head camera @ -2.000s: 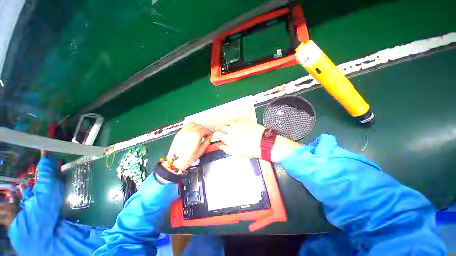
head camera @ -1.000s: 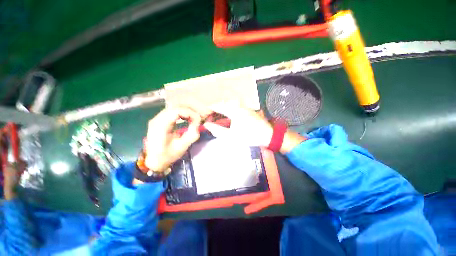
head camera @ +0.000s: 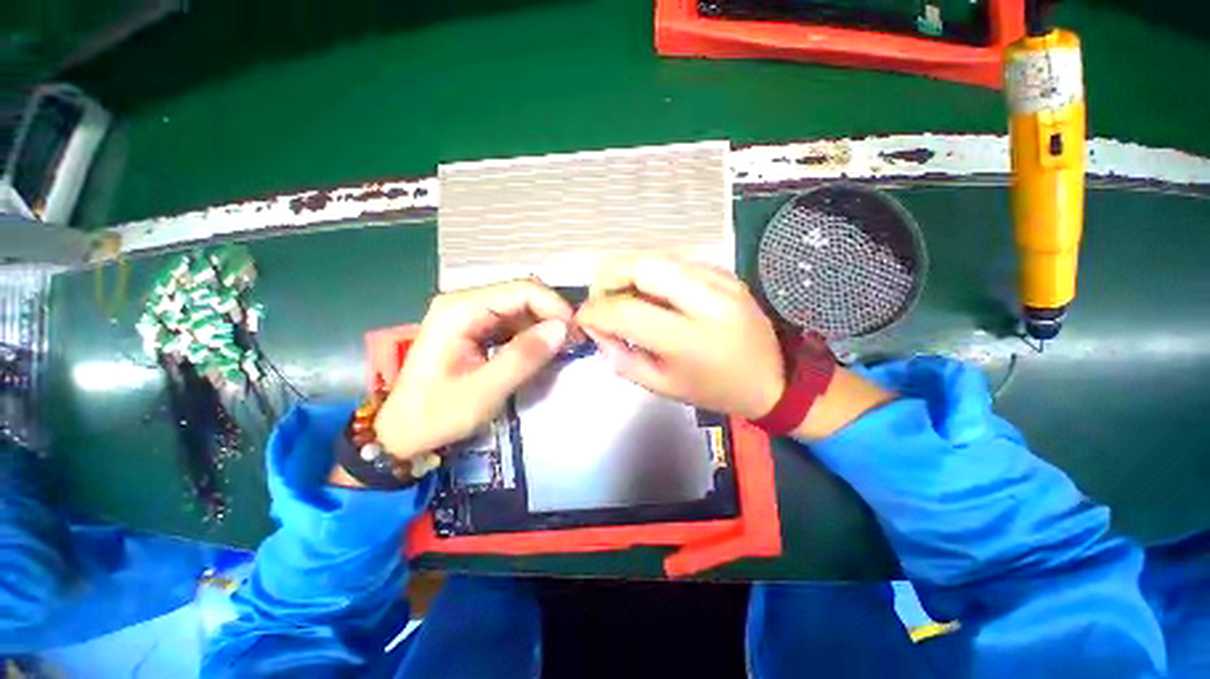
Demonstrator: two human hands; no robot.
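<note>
An opened tablet (head camera: 480,507) lies in a red-orange frame (head camera: 759,493) in front of me, its large silver battery (head camera: 617,444) facing up. My left hand (head camera: 480,365) and my right hand (head camera: 690,332) meet over the tablet's far edge, thumbs and fingertips nearly touching. The fingertips are pinched close, but any tiny piece between them is too small to make out. The hands hide part of the far edge and the frame's far side. A beige ruled sheet (head camera: 584,212) lies just behind the hands.
A round mesh-patterned dish (head camera: 841,263) is right of the sheet. A yellow electric screwdriver (head camera: 1048,186) hangs further right, tip down. Green-white cabled parts (head camera: 206,318) lie at left. Another red-orange frame (head camera: 836,48) with a tablet is beyond the white rail (head camera: 319,203). A white-framed unit (head camera: 60,153) is far left.
The view has shifted, and the frame across the rail now sits higher and is cut off. My hands have drawn back from the ruled sheet toward the tablet's far edge, uncovering more of the sheet.
</note>
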